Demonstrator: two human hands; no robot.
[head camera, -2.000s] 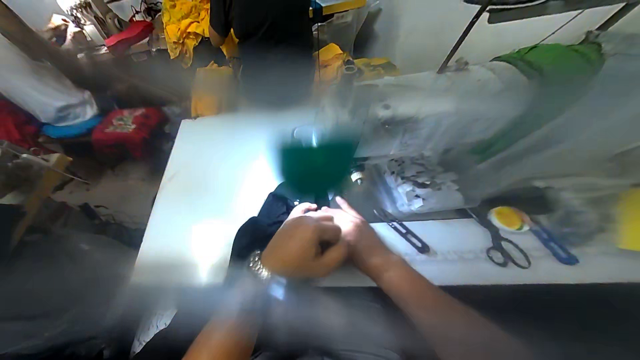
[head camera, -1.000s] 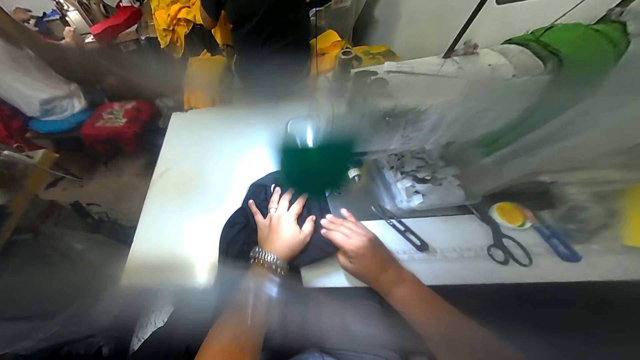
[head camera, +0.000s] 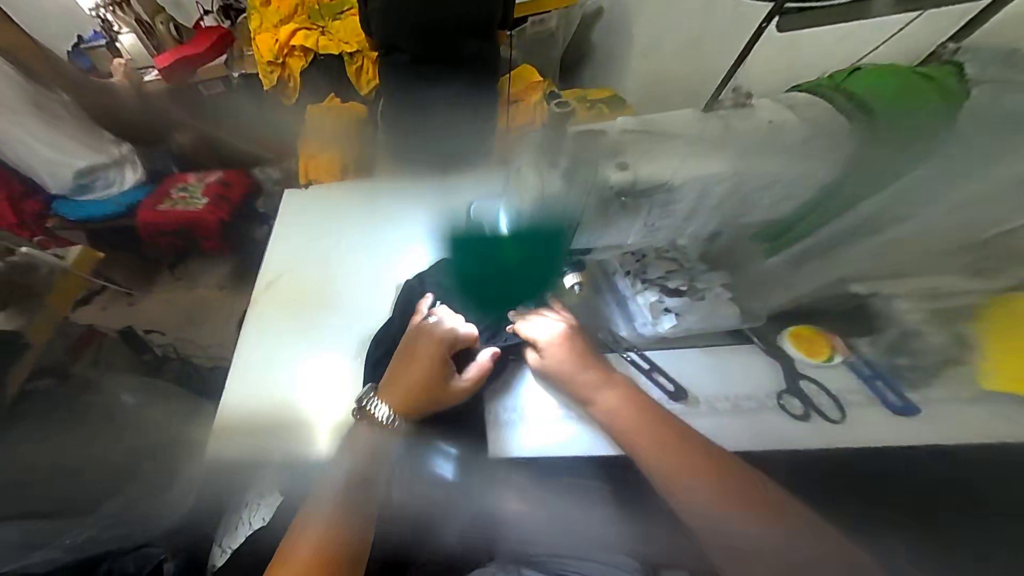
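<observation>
Dark fabric (head camera: 392, 336) lies on the white table of a sewing machine (head camera: 672, 168) and hangs over its front edge. My left hand (head camera: 436, 360), with a metal watch at the wrist, rests on the fabric, its fingers bent and the thumb pointing right; whether it pinches cloth is unclear. Just right of it, my right hand (head camera: 556, 340) has its fingertips closed on the fabric's right edge. A blurred green shape (head camera: 508, 268) covers the area beyond the fingertips and hides the needle area.
Right of my hands are a black slotted tool (head camera: 656, 374), black-handled scissors (head camera: 808, 396), a yellow-and-white round object (head camera: 810, 344) and a blue-handled tool (head camera: 884, 388). A clear tray of scraps (head camera: 680, 308) sits by the machine. Yellow cloth (head camera: 320, 40) hangs behind; a person's arm (head camera: 96, 88) is at far left.
One second ago my left hand was spread flat on the fabric; its fingers are now bent. My right hand, open before, has its fingertips closed at the cloth's edge.
</observation>
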